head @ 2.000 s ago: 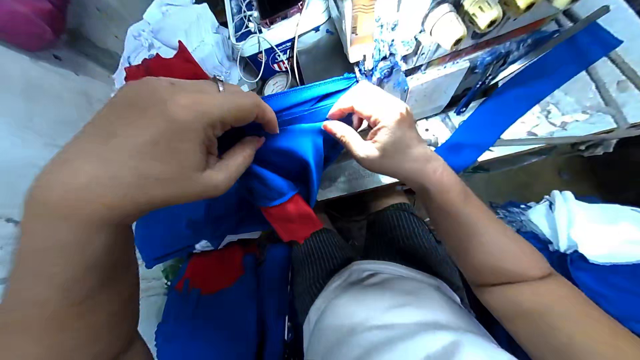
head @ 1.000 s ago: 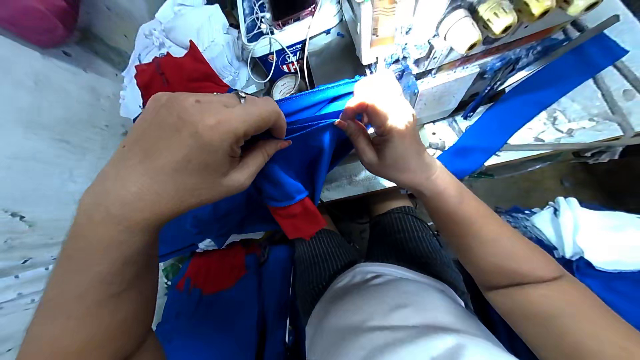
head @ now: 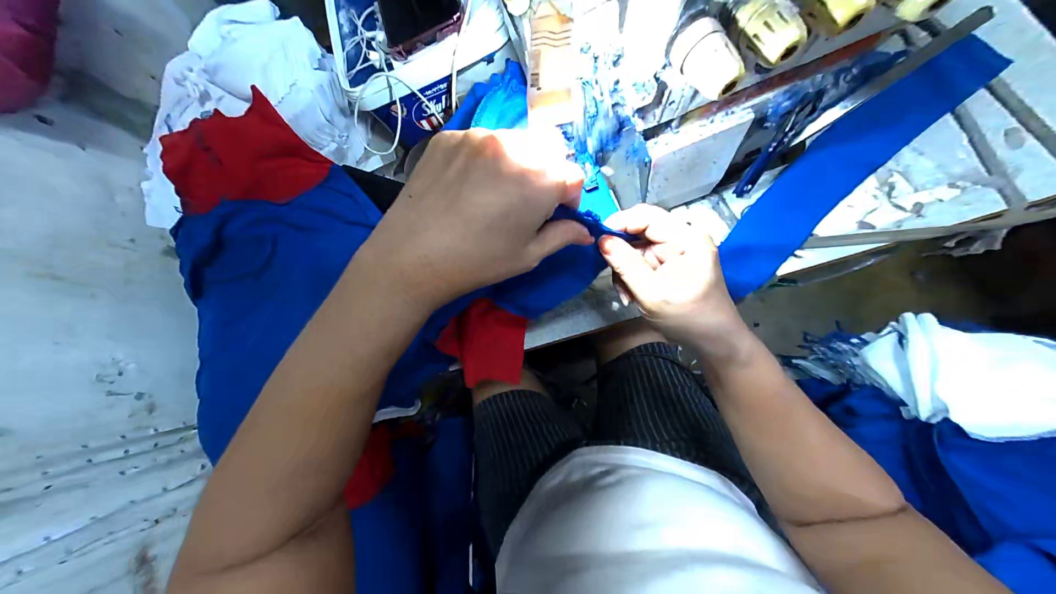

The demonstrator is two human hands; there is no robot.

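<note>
A blue fabric garment (head: 272, 289) with red parts (head: 247, 157) spreads over the work surface and towards my lap. My left hand (head: 495, 206) pinches its dark blue edge between thumb and fingers, in front of the bright-lit sewing machine area (head: 606, 107). Close beside it, my right hand (head: 668, 264) grips the same edge with thumb and forefinger, so the fingertips nearly meet. A red cuff-like piece (head: 495, 342) hangs below my left hand. My left hand hides part of the cloth behind it.
Crumpled white cloth (head: 256, 66) lies at the back left, beside a plastic tub (head: 412, 107) with cables and a phone (head: 417, 21). Thread cones (head: 767, 33) stand at the back. A blue fabric strip (head: 858, 157) crosses the right side. White and blue cloth (head: 965, 379) lies lower right.
Both hands have moved to the right with the cloth edge, nearer the machine. More of the blue garment and its red part now shows at the left.
</note>
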